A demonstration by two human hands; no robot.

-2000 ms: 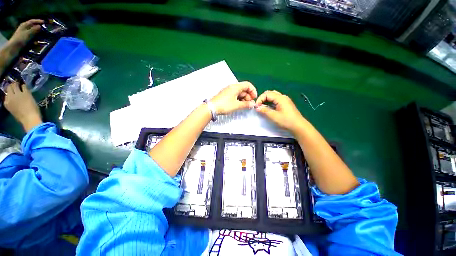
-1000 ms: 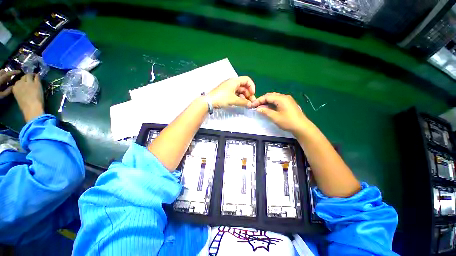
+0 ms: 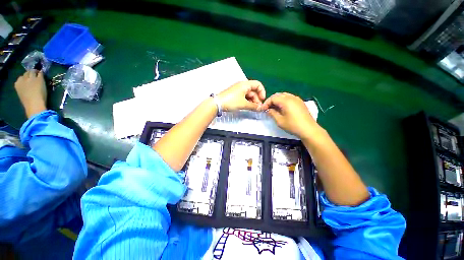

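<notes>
My left hand (image 3: 241, 97) and my right hand (image 3: 289, 111) meet fingertip to fingertip just beyond the tray. Their thumbs and forefingers are pinched around something tiny and pale, too small to make out. A white backing sheet (image 3: 234, 123) with a notched edge lies under my hands, and a second white sheet (image 3: 185, 82) lies at a slant behind it. The black foam tray (image 3: 267, 229) is in front of my body, with phone frame units (image 3: 243, 190) in its pockets. My forearms hide its outer pockets. A thin pale band is on my left wrist.
At left are a blue bin (image 3: 71, 44), a crumpled clear bag (image 3: 83, 83) and a neighbour's hand (image 3: 31, 91) and blue sleeve. Black trays of phone units (image 3: 450, 175) stand at the right edge. A bent thin wire (image 3: 324, 107) lies beyond my right hand.
My hands stay pinched together in nearly the same place. A white sheet end now shows right of my right hand. The neighbour's hand has shifted, and one of their hands is out of view.
</notes>
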